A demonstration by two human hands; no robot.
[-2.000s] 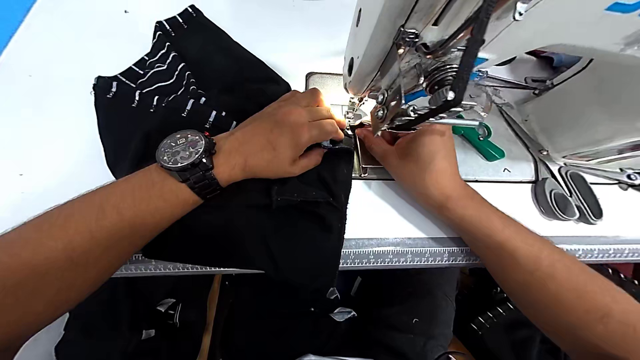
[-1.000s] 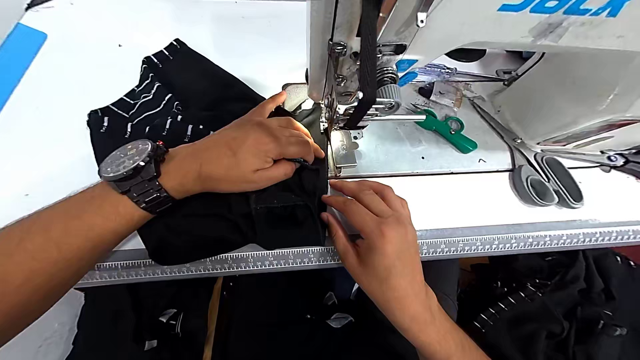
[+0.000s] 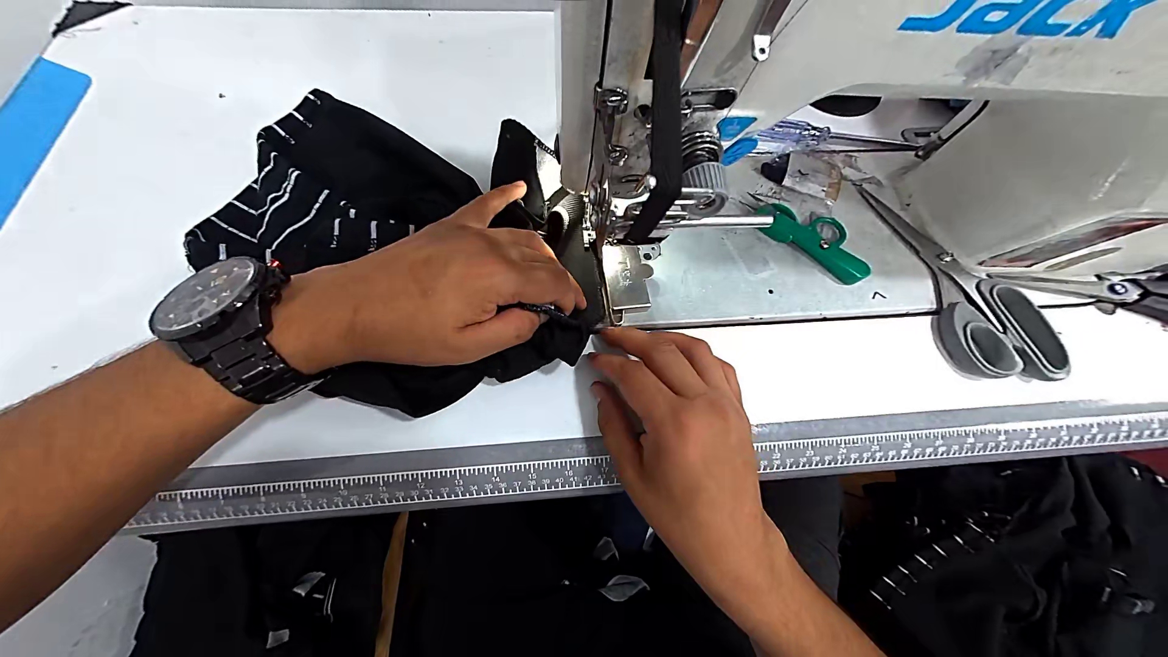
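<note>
A black fabric garment piece (image 3: 383, 164) with white stitch lines lies on the white table, its right edge under the needle area of a Jack sewing machine (image 3: 630, 182). My left hand (image 3: 438, 292), with a black watch at the wrist, rests on the cloth just left of the presser foot and pinches a fold between thumb and fingers. Directly below the foot, my right hand (image 3: 680, 411) has its fingertips at the cloth's right edge; whether they grip it is hard to tell. A metal edge guide (image 3: 628, 278) sits right of the foot.
Grey-handled scissors (image 3: 967, 310) and a green-handled tool (image 3: 817, 242) lie right of the needle, with a screwdriver (image 3: 794, 135) behind. A ruler strip (image 3: 438, 484) runs along the table's front edge. More black cloth (image 3: 1013, 547) hangs below, and a blue piece (image 3: 41, 128) lies far left.
The cloth has fed past the needle, and part of it now shows behind the foot. My right hand has moved from beside the foot to the cloth's edge in front. The view has shifted.
</note>
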